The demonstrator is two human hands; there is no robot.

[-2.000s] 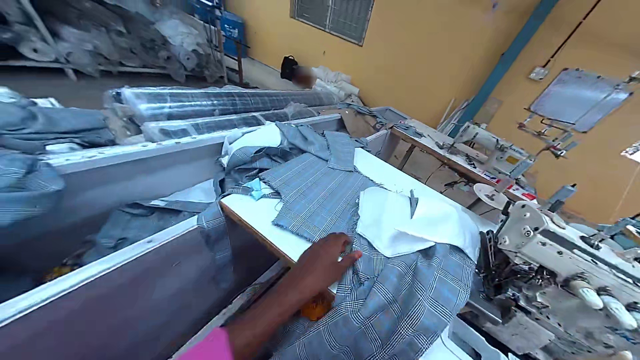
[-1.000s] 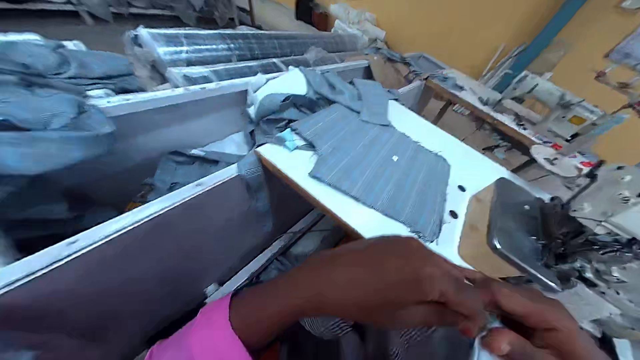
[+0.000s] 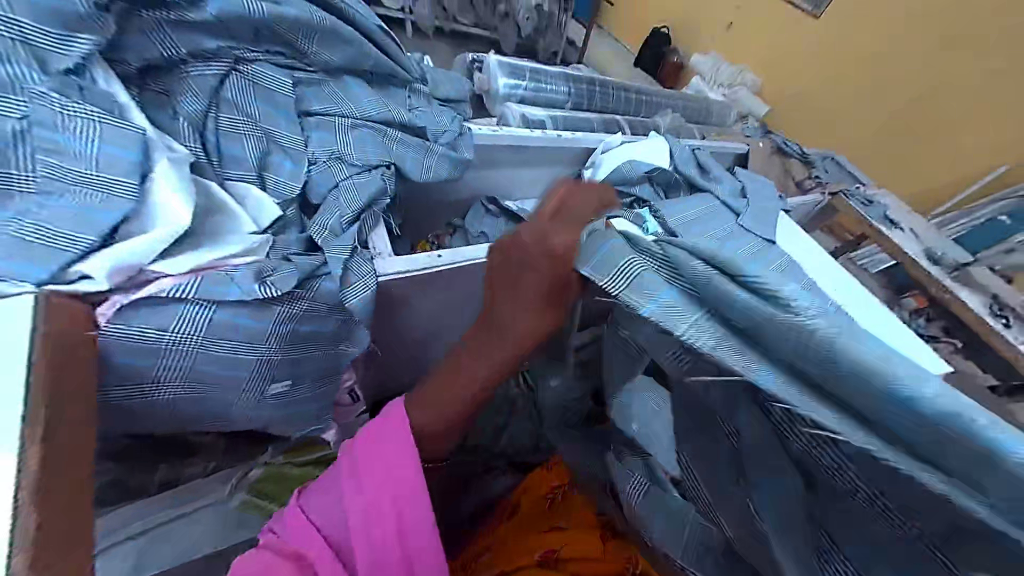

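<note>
My left hand (image 3: 536, 264), below a pink sleeve, is closed on the near edge of a grey plaid fabric piece (image 3: 720, 296). The fabric stretches from the hand to the lower right, raised and blurred by motion. Under and behind it, more grey striped cloth (image 3: 704, 210) lies on the white sewing table (image 3: 864, 308). Darker plaid cloth (image 3: 720, 448) hangs below, over an orange patterned garment (image 3: 552, 520). My right hand is not visible.
A big heap of plaid cloth (image 3: 232, 120) with white lining fills the left. A white-edged bin (image 3: 432, 260) holds scraps. Plastic-wrapped rolls (image 3: 608, 92) lie behind it. A cluttered bench (image 3: 936, 296) stands at right, before a yellow wall (image 3: 904, 80).
The view has swung left. My left hand, which was near my right hand at the lower right, is now up by the bin with plaid fabric drawn out. My right hand has left the view.
</note>
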